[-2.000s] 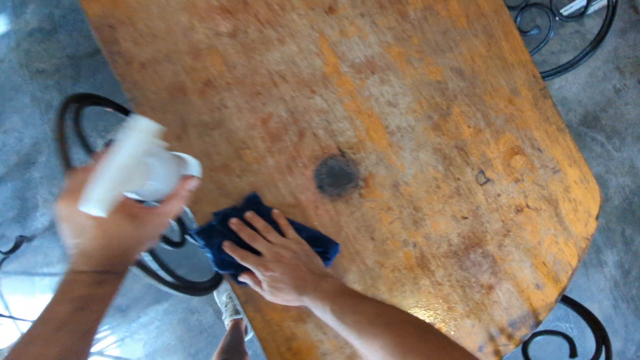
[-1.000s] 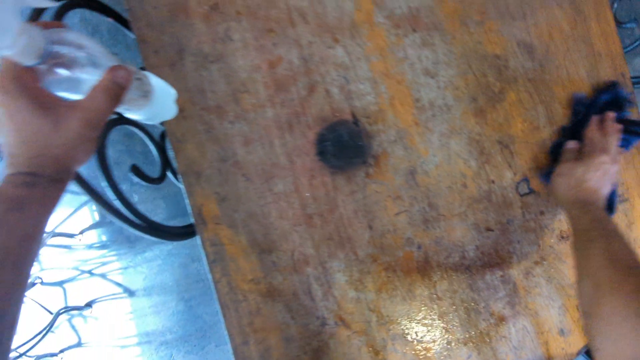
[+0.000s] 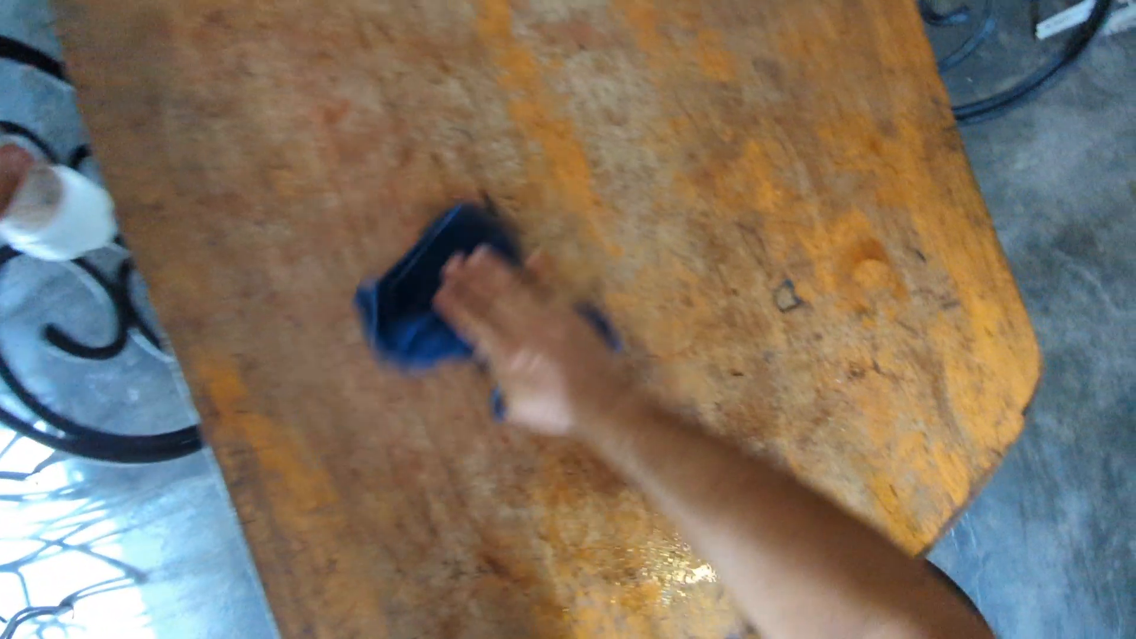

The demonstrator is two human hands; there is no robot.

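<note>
My right hand lies over a dark blue cloth and presses it to the worn wooden tabletop, left of the table's middle. Hand and cloth are blurred. Beyond the left edge of the table, part of a white and clear bottle shows at the frame's edge. Only a bit of my left hand is visible there, against the bottle. The dark round spot seen earlier on the wood is hidden under the cloth and hand.
Black scrolled metal curves beyond the table's left edge, and more black metal shows at the top right. Grey floor surrounds the table. A shiny patch lies on the wood near my right forearm.
My right hand has moved with the blue cloth from the table's right side back to left of its middle. The left hand with the bottle has mostly left the view.
</note>
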